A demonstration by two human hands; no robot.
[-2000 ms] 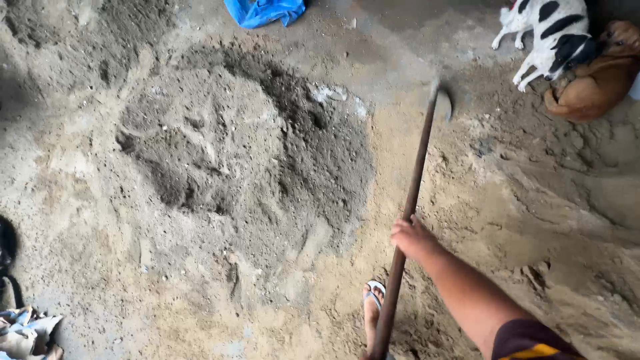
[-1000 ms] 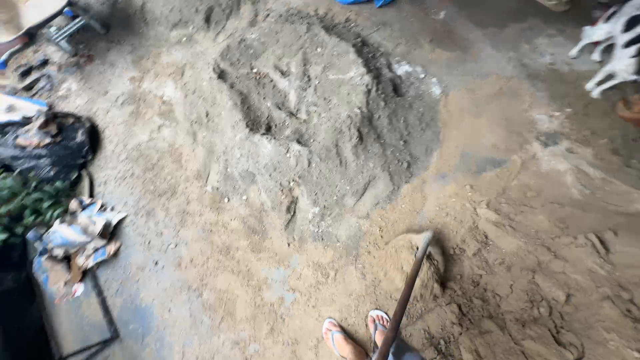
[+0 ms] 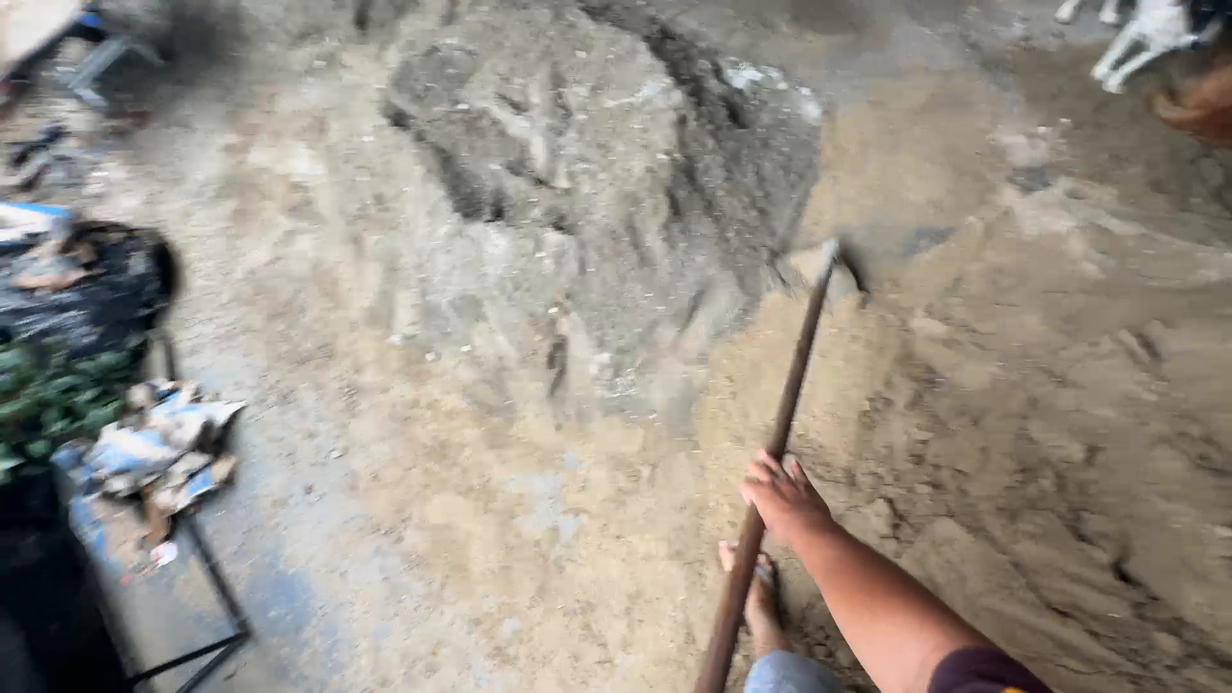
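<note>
My right hand (image 3: 784, 491) is closed around the long brown handle of a hoe (image 3: 797, 371), which runs from the bottom edge up to the right. The metal head of the hoe (image 3: 830, 258) is at the sand, by the lower right edge of a grey heap of sand or cement mix (image 3: 597, 164). Brown sand (image 3: 1039, 414) spreads to the right of the handle. My left hand is out of view, and the lower end of the handle is cut off by the frame. A foot (image 3: 760, 597) shows beside the handle.
Two dogs, one white and dark (image 3: 1145, 38) and one brown (image 3: 1203, 101), are at the upper right. Along the left side are a black plastic bag (image 3: 96, 289), a leafy plant (image 3: 58, 404), torn paper (image 3: 173, 448) and a black metal frame (image 3: 217, 577).
The hoe's head has moved from the sand near my feet up to the edge of the grey heap. My right hand, unseen one second ago, shows again on the handle.
</note>
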